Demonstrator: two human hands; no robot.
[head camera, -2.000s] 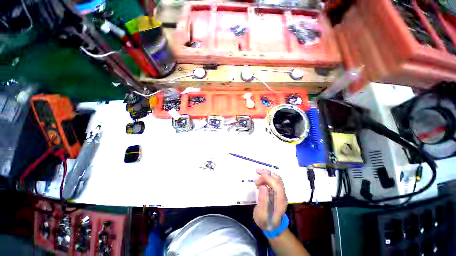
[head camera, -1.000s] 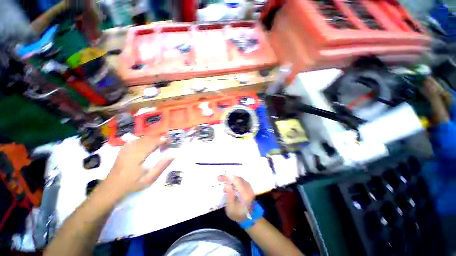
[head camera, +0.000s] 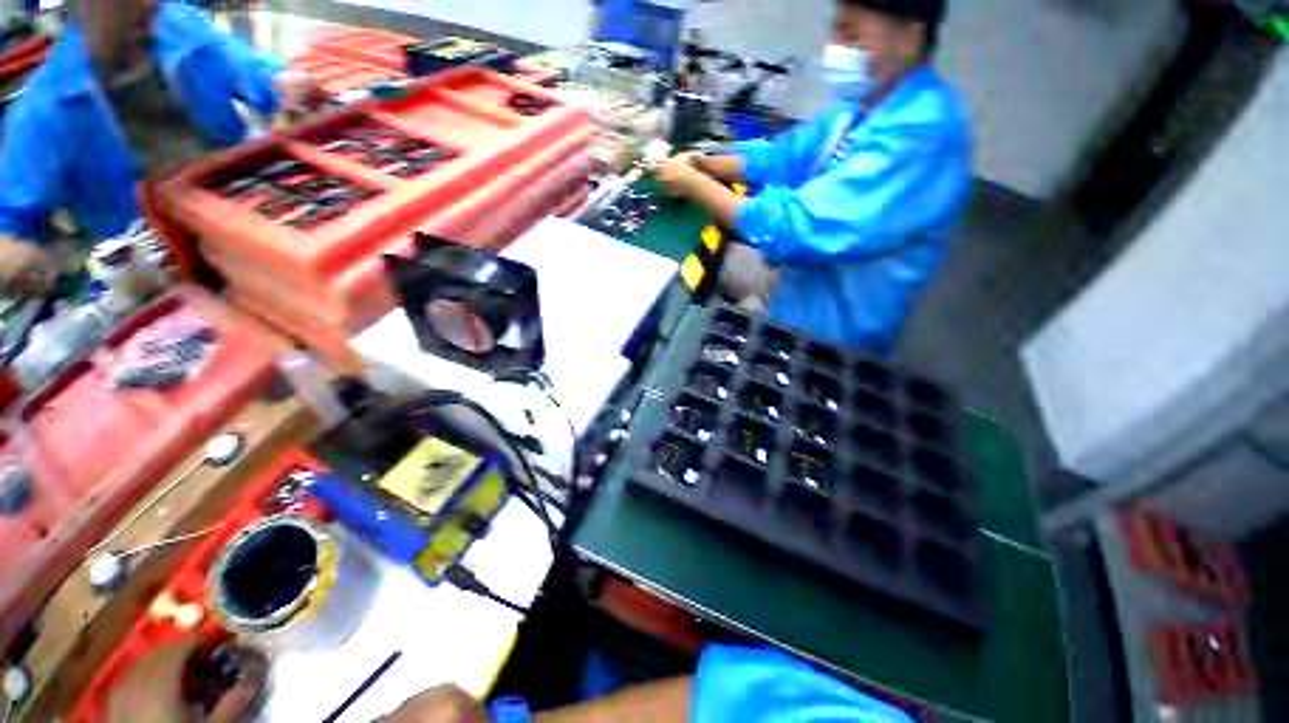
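My left hand (head camera: 159, 686) is at the bottom left, cut by the lower edge, with its fingers at a dark round device unit (head camera: 226, 678); blur hides whether it grips it. My right hand (head camera: 436, 705) is at the bottom edge, mostly cut off, with a blue wristband; what it holds cannot be seen. A thin dark tool (head camera: 362, 688) lies on the white mat between the hands. The round tub (head camera: 272, 574) with a dark inside stands by the red parts tray (head camera: 194, 568).
A black pocket tray (head camera: 834, 452) with parts in some pockets lies on the green table at right. A black fan (head camera: 469, 304) stands on a white box. Behind it are stacked foam trays (head camera: 361, 212). A blue-yellow box (head camera: 431, 487) has cables. Two people in blue sit beyond.
The view has swung to the right, bringing in the pocket tray and the people. My left hand now shows by the tub; my right hand has moved to the bottom edge.
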